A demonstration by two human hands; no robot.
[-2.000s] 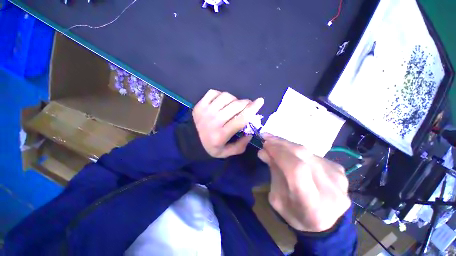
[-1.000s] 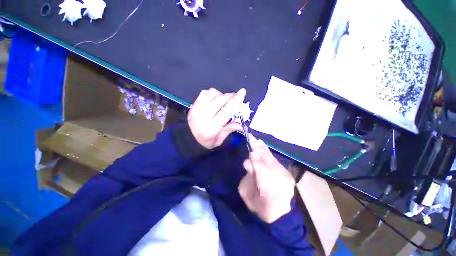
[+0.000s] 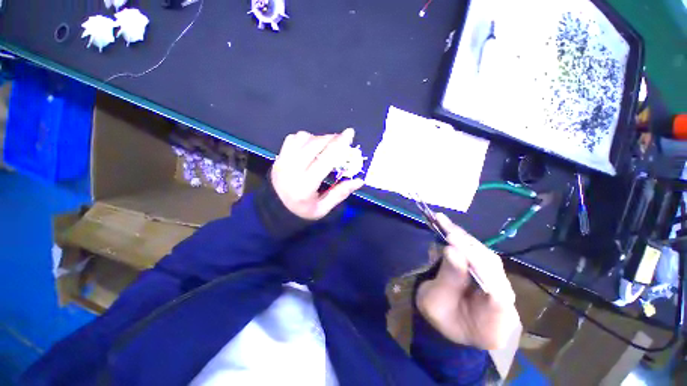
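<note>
My left hand (image 3: 305, 175) holds a white spiked housing (image 3: 350, 162) between thumb and fingers at the bench's front edge. A bit of red, perhaps a lead wire, shows under the housing by the thumb. My right hand (image 3: 471, 290) holds dark tweezers (image 3: 431, 221), to the right of the housing and apart from it. The tweezer tips are over the front edge of the white paper sheet (image 3: 428, 160). I cannot tell whether the tips hold a part.
A parts tray (image 3: 520, 83) with black specks lies back right. Green-handled pliers (image 3: 512, 222) and a thin screwdriver (image 3: 582, 205) lie right of the paper. White housings (image 3: 113, 29) and a loose wire (image 3: 169, 53) are back left. An open carton (image 3: 135, 166) stands below the edge.
My right hand and the tweezers have moved away from the housing to the right. The left hand still holds the housing. The view has shifted, showing more of the bench's left side.
</note>
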